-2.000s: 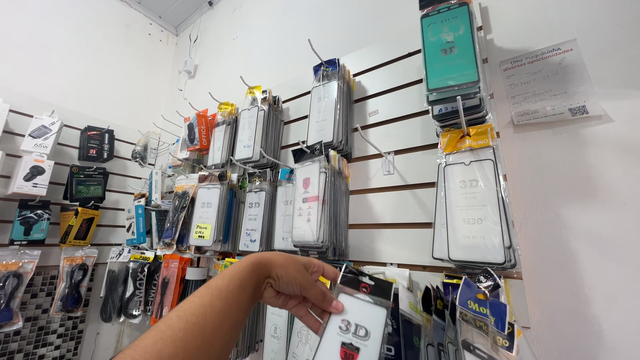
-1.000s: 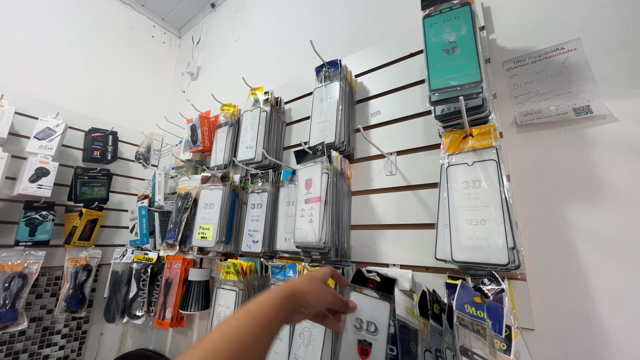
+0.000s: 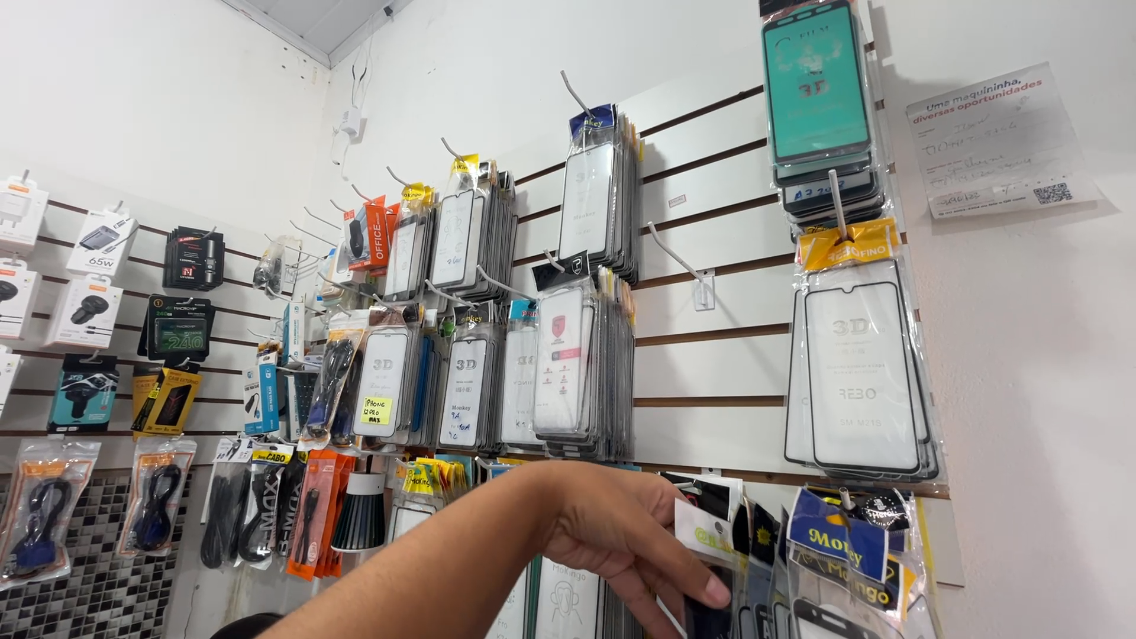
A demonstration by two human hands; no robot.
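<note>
My left hand reaches in from the lower left, bent down at the wrist, among packaged phone screen protectors low on the slatwall. One fingertip touches a dark packet below a white and green header. Whether the fingers grip it cannot be told, as the hand hides part of the row. Just right of it hang packets with a blue header. Left of the hand, partly behind my forearm, hang packets with a monkey drawing. My right hand is out of view.
More screen protector stacks hang above, among them clear packs and yellow-topped packs. A bare metal hook juts out between them. Bagged cables and boxed chargers hang at left. A paper notice is on the right wall.
Two seconds ago my left hand held a screen protector packet with a red shield mark in front of the rack. The hand is now in among the lower packets, and that packet is not visible.
</note>
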